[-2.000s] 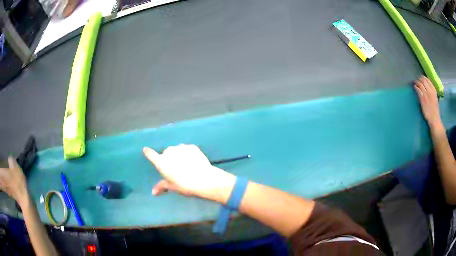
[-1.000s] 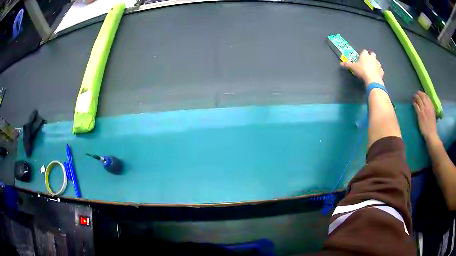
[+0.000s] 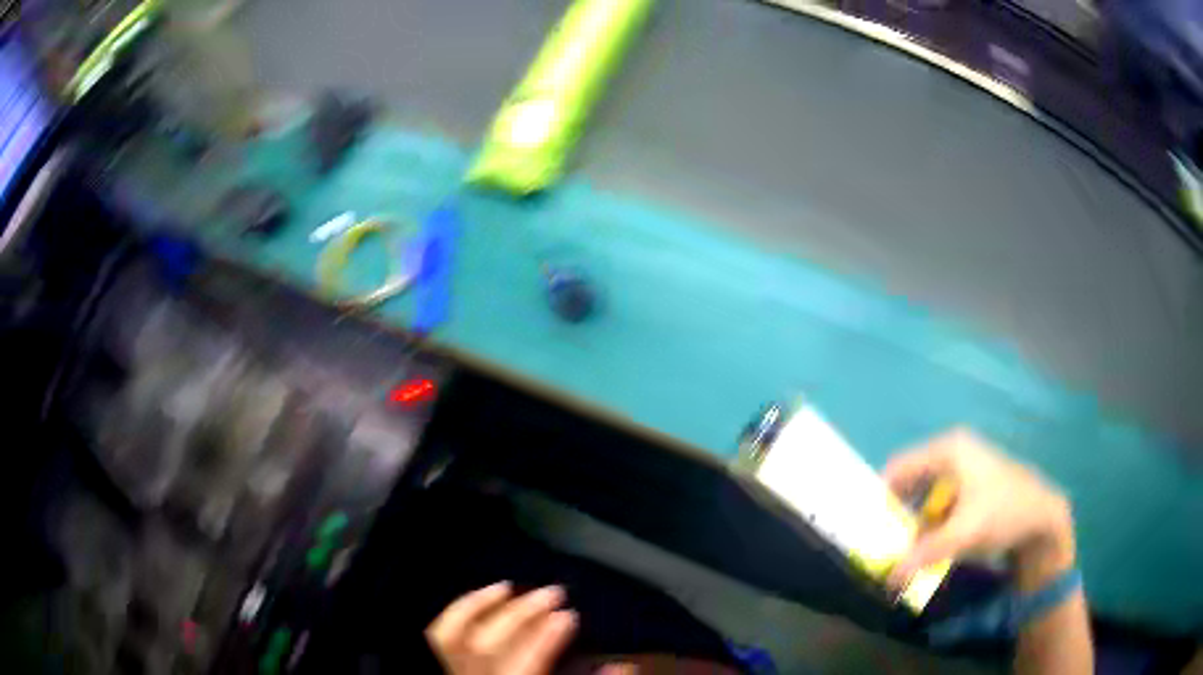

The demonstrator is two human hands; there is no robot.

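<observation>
The frame is blurred by motion. My right hand [image 3: 989, 508], with a blue strap at the wrist, grips the circuit board [image 3: 831, 488] at its right end and holds it over the front edge of the teal mat. The board shows a pale, bright face, dark parts at its far end and yellow near my fingers. My left hand [image 3: 504, 630] is at the bottom edge, partly cut off, with its fingers apart and nothing seen in it.
The teal mat [image 3: 686, 356] bears a dark bottle [image 3: 570, 294], a blue marker [image 3: 434, 268], a tape ring [image 3: 337, 270] and dark cloth [image 3: 339, 125]. A lime-green strip [image 3: 561, 99] lies on the grey conveyor [image 3: 844, 145]. The black fixture [image 3: 224, 435] stands lower left, with a red switch [image 3: 414, 393].
My right hand has lifted the board off the conveyor and brought it to the mat's front edge. My left hand has come into view at the bottom. The view has swung left.
</observation>
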